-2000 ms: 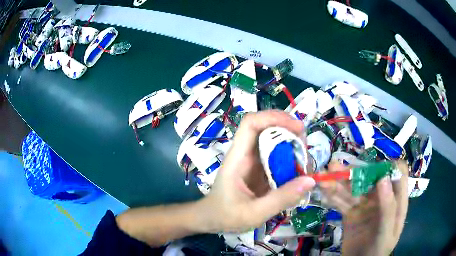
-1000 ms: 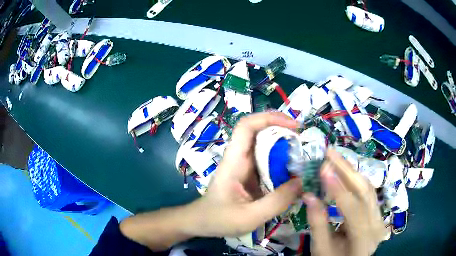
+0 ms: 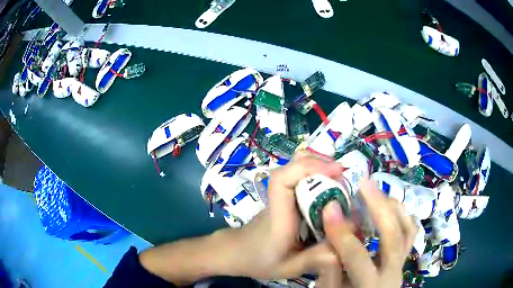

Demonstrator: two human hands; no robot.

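Observation:
My left hand (image 3: pixel 281 225) is closed around a white oval housing shell (image 3: pixel 306 194), its slotted end facing up towards me. The green circuit board (image 3: pixel 322 201) sits in the open side of the shell, over where the blue battery shows in other units. My right hand (image 3: pixel 365 236) is at the shell, one finger pressing on the board, its other fingers apart and blurred. The lower part of the shell and the wires are hidden by my hands.
A large heap of partly assembled units (image 3: pixel 225 132) lies under and around my hands. A smaller heap (image 3: pixel 73 62) is at the far left. Beyond the grey rail (image 3: pixel 225 49), single units and cover plates (image 3: pixel 322 7) lie on the belt. A blue stool or bin (image 3: pixel 70 211) stands at left.
The green board has moved from hanging off the shell on red wires, in my right hand, into the shell's opening. The units and plates on the belt have shifted right.

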